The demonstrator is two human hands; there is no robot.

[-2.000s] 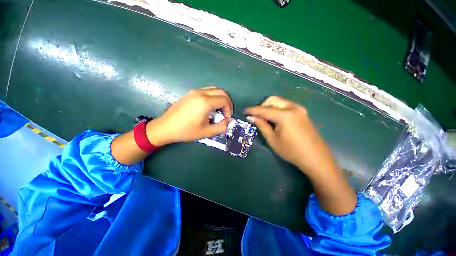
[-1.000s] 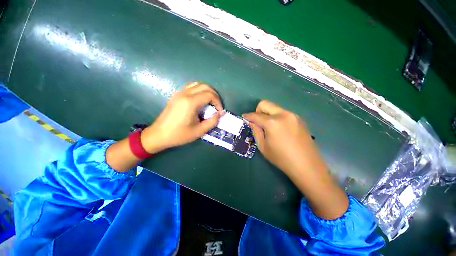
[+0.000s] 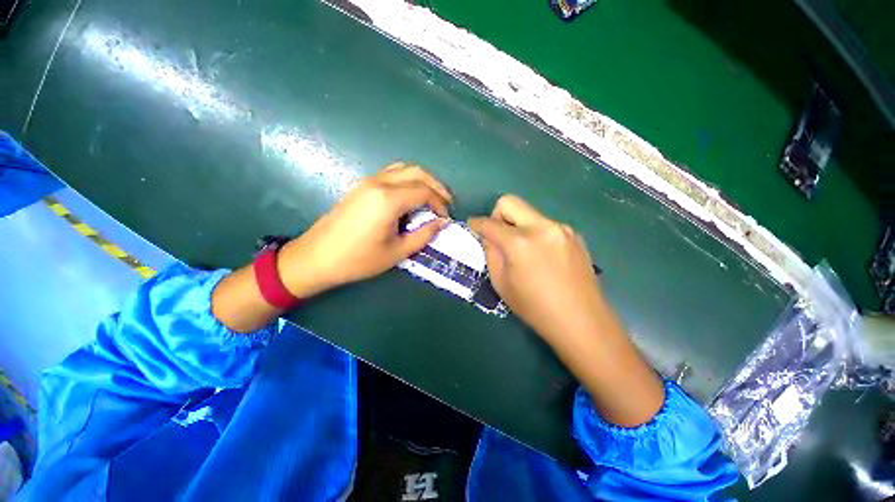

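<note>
An open phone unit (image 3: 453,270) lies tilted on the dark-green bench, with a silver-white middle and a dark end towards the lower right. My left hand (image 3: 368,227) grips its upper left end between thumb and fingers. My right hand (image 3: 538,257) is at its upper right edge, fingertips pinched together and covering part of the dark end. Whether a small part is between the right fingertips cannot be seen. A thin dark tip (image 3: 597,269) shows beside the right hand.
A clear plastic bag (image 3: 775,397) with dark contents and a white label lies at the right. Beyond the worn white edge strip (image 3: 589,123), a phone unit (image 3: 813,142) lies on the green belt. Tiny loose parts (image 3: 681,373) lie near my right sleeve.
My right hand has moved slightly down and now covers more of the unit's dark end. More of the white middle shows than two seconds ago. The left hand still grips the unit.
</note>
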